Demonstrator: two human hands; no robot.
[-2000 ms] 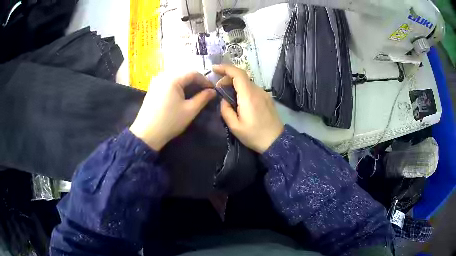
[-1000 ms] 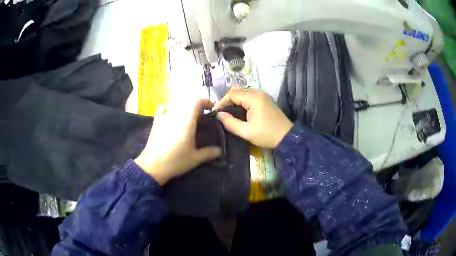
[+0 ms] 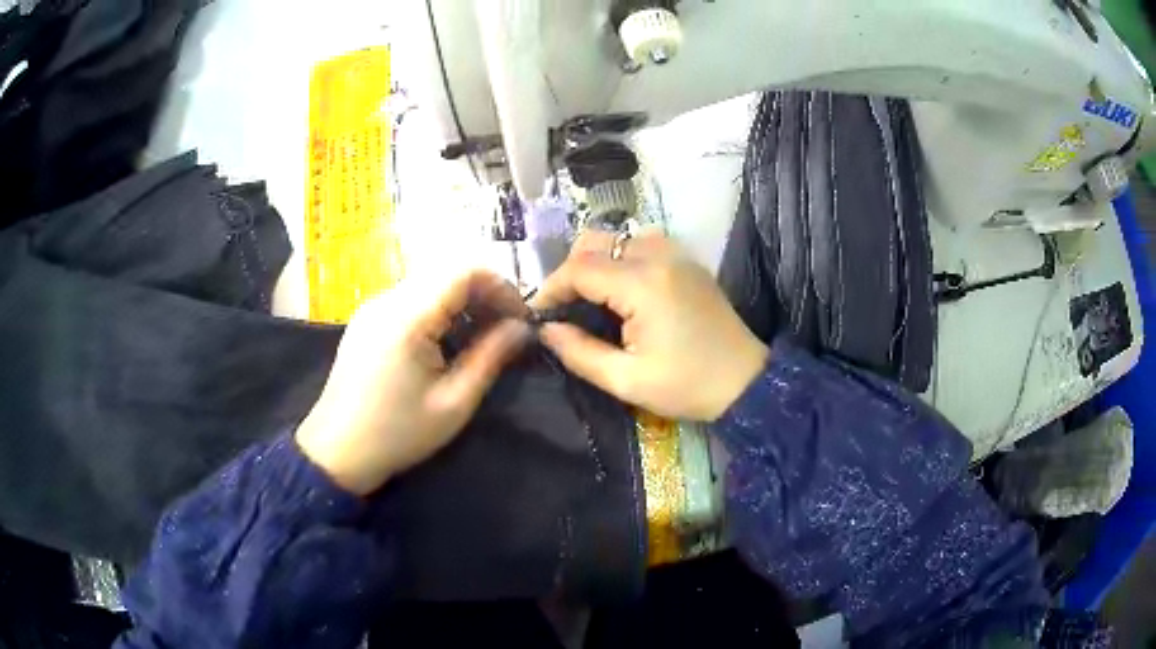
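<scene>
A dark garment panel point(image 3: 507, 494) lies flat from the machine bed down towards my lap, with a pale stitch line and a dark seam on it. My left hand point(image 3: 425, 368) pinches the panel's top edge between thumb and fingers. My right hand point(image 3: 647, 323) pinches the same edge right beside it, fingertips nearly touching. A ring shows on a right-hand finger. The presser foot and needle area point(image 3: 517, 216) is just beyond my fingertips. The exact fold between the fingertips is hidden.
The white sewing machine arm point(image 3: 811, 51) crosses the top to the right. A bundle of long dark strips point(image 3: 837, 228) lies under it. Dark cloth point(image 3: 140, 380) is heaped at left. A yellow label point(image 3: 351, 190) is on the table. A blue bin point(image 3: 1122, 507) stands at right.
The view has shifted. The panel, bunched with a raised edge two seconds ago, now lies flatter. Both hands have brought their fingertips together at its top edge; my left thumb has moved up to it.
</scene>
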